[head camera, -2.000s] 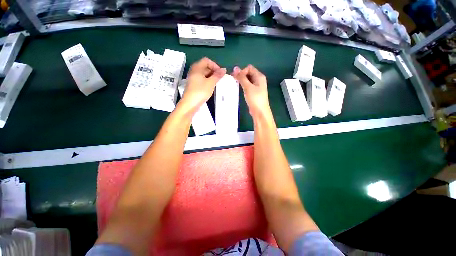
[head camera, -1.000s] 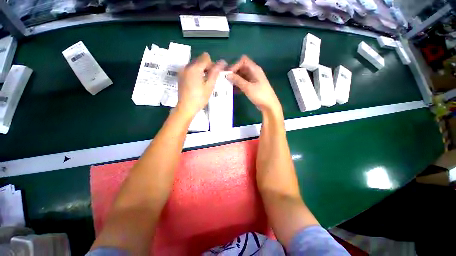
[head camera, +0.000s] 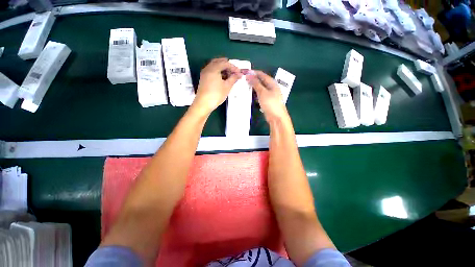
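Observation:
A slim white folding carton (head camera: 238, 112) lies lengthwise in front of me, its near end at the pale strip. My left hand (head camera: 216, 83) and my right hand (head camera: 266, 91) meet at its far end, fingertips pinching at the end flaps. A small white flap shows just beyond the fingertips. The exact finger contact is slightly blurred. Another carton with a barcode (head camera: 284, 82) lies just right of my right hand, partly hidden by it. Three cartons with barcodes stand side by side to the left, the nearest one (head camera: 177, 73) close to my left wrist.
The green conveyor (head camera: 312, 112) has a pale edge strip (head camera: 47, 149) and a red foam pad (head camera: 224, 208) nearer me. Several cartons lie at right (head camera: 344, 107) and far left (head camera: 46, 73). One carton (head camera: 252, 30) lies near the far rail. White bagged parts (head camera: 359, 15) are piled beyond.
The left cartons have shifted and now lie apart. A carton now shows right of my right hand; the one beside my left hand is gone from there. Both hands still work at a carton's far end.

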